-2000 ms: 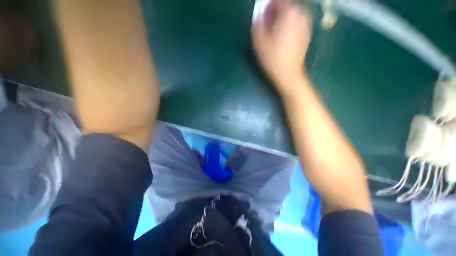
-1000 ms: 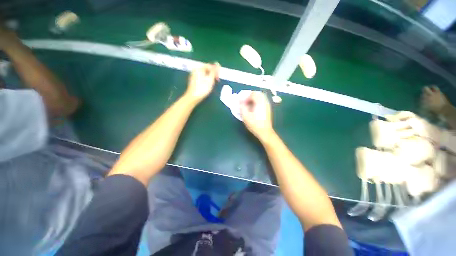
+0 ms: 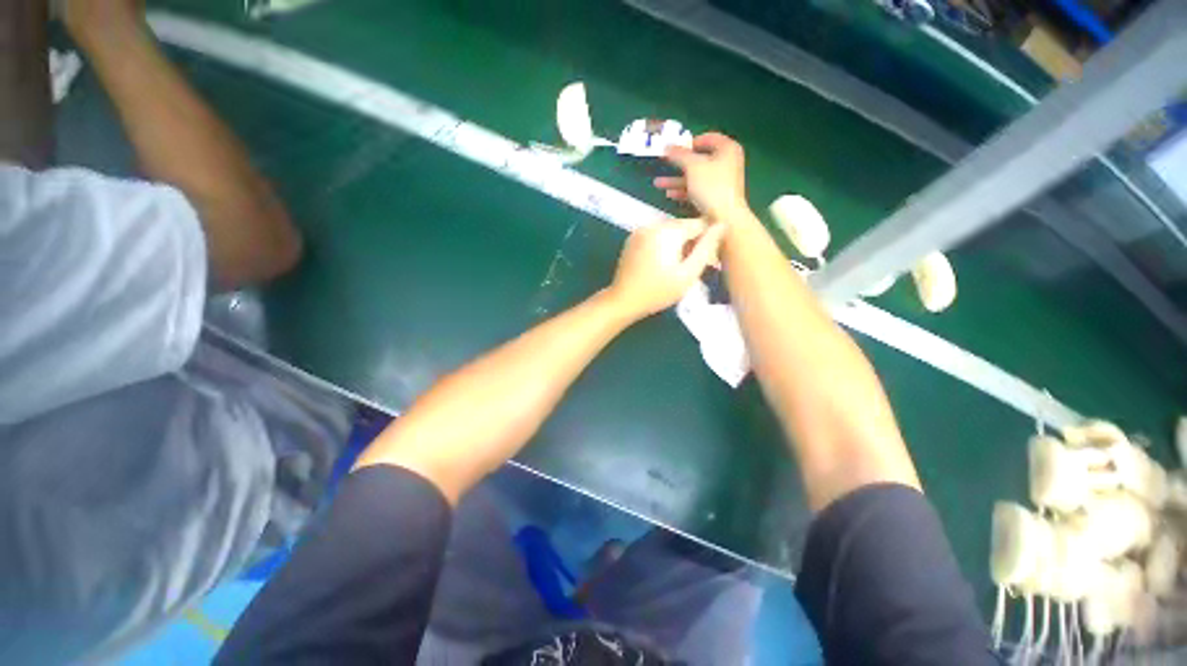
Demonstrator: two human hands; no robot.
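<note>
A white wrapper or label with dark and blue print (image 3: 654,137) lies beyond the whitish strip, its cord side towards a cream oval bar (image 3: 573,115). My right hand (image 3: 709,172) is at its right edge, fingers apart; I cannot tell if they touch it. My left hand (image 3: 661,267) is just nearer, over the strip, thumb and fingers pinched together; whether anything is between them is not clear. White crumpled paper or labels (image 3: 719,341) lie on the green table, partly hidden by my right forearm.
Cream bars lie beyond the strip (image 3: 798,225) and beyond the grey post (image 3: 935,281). A pile of bars (image 3: 1087,527) is at the right, cords hanging over the table edge. Another person's arm (image 3: 215,195) rests over the table (image 3: 391,299) at the left.
The view has turned and shifted. My right hand has moved from the white paper to the printed wrapper beyond the strip. My left hand is now close beside my right wrist.
</note>
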